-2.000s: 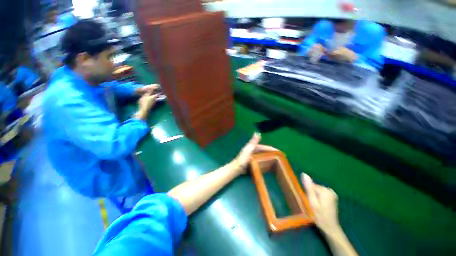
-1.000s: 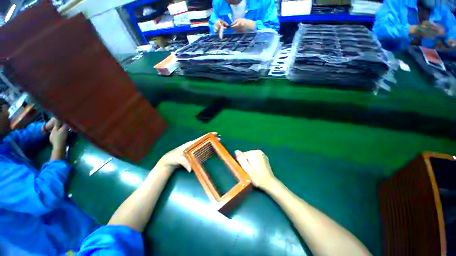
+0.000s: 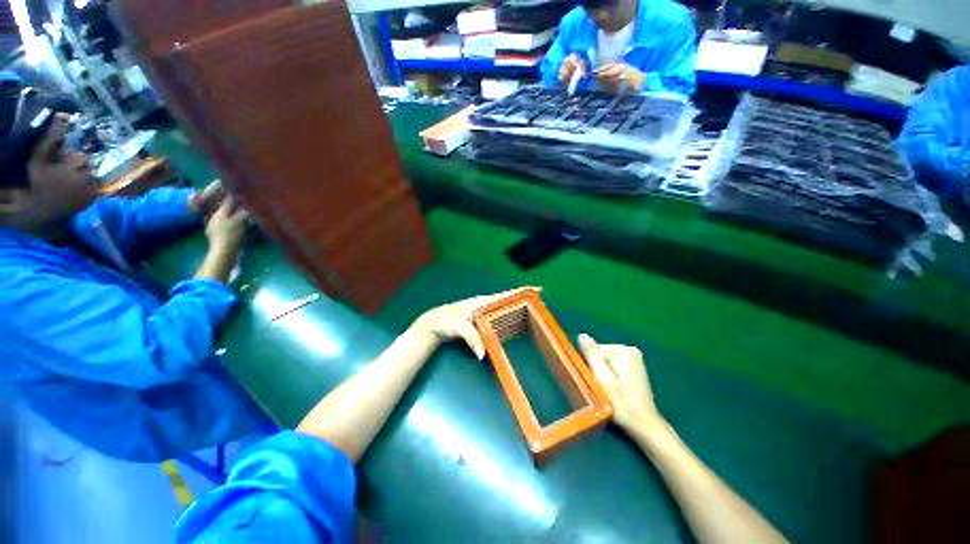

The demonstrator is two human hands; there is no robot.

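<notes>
A short stack of orange-brown frame jigs point(image 3: 518, 388) stands on the green bench point(image 3: 425, 468) in front of me. Its centre is open, the bench shows through, and the inner walls look ribbed. My left hand point(image 3: 460, 322) holds the far left corner, with the fingers partly hidden behind the far end. My right hand point(image 3: 619, 377) lies along the right side with the thumb up against the frame. A matt black rectangle point(image 3: 542, 244) lies loose on the bench beyond the stack.
A tall reddish-brown jig stack point(image 3: 308, 159) rises at left. A thin pale strip point(image 3: 295, 308) lies near it. A person in blue point(image 3: 106, 308) works at far left, another across the bench. Bagged black trays point(image 3: 585, 133) lie at the back. A dark brown shape is at lower right.
Against one second ago, the view has swung left, so bench, stack and hands appear further right. The right-hand jig stack has mostly left the picture. My hands stay on the frame jigs.
</notes>
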